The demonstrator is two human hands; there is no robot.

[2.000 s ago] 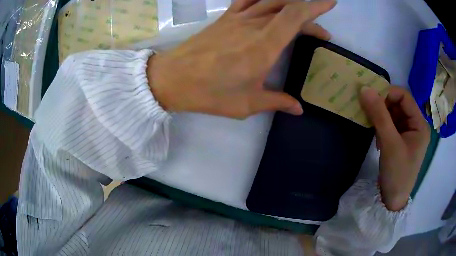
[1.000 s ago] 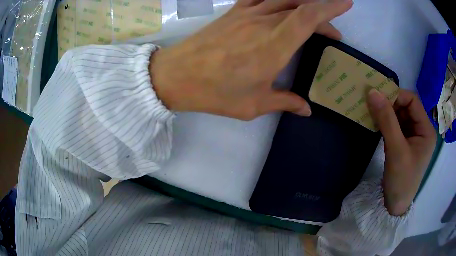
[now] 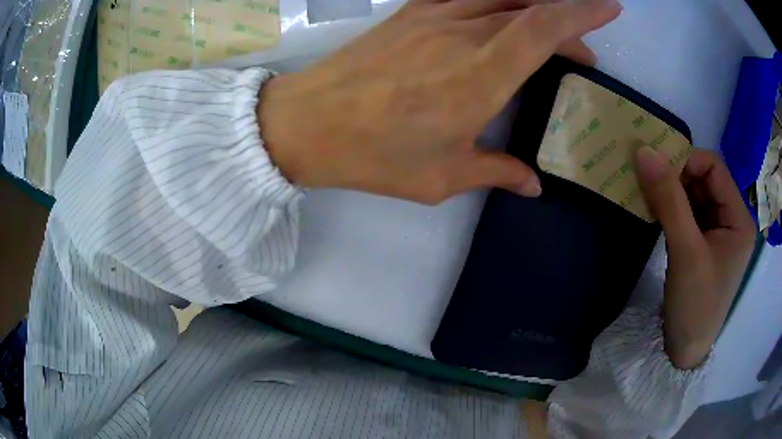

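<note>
A matt black phone case [image 3: 549,257] lies tilted on the white foam sheet [image 3: 369,266]. A tan adhesive sticker [image 3: 600,141] with green print lies over its upper end, its left edge a little raised or bent. My right hand [image 3: 699,231] grips the sticker's right end between thumb and fingers, at the case's right edge. My left hand [image 3: 412,111] spreads over the case's upper left, thumb on its left side and fingertips at its top edge. It holds the case. What lies under the sticker is hidden.
A sticker sheet [image 3: 189,34] with tan stickers and a pale emptied place lies at the upper left. A clear bag [image 3: 43,86] of tan strips is at the far left. A blue scrap bin [image 3: 744,129] with tan bits stands at the right edge. The green bench edge [image 3: 343,330] runs in front.
The case, sticker and both hands have shifted slightly right in the view. The grip looks the same. The sticker's left side looks a little more curved.
</note>
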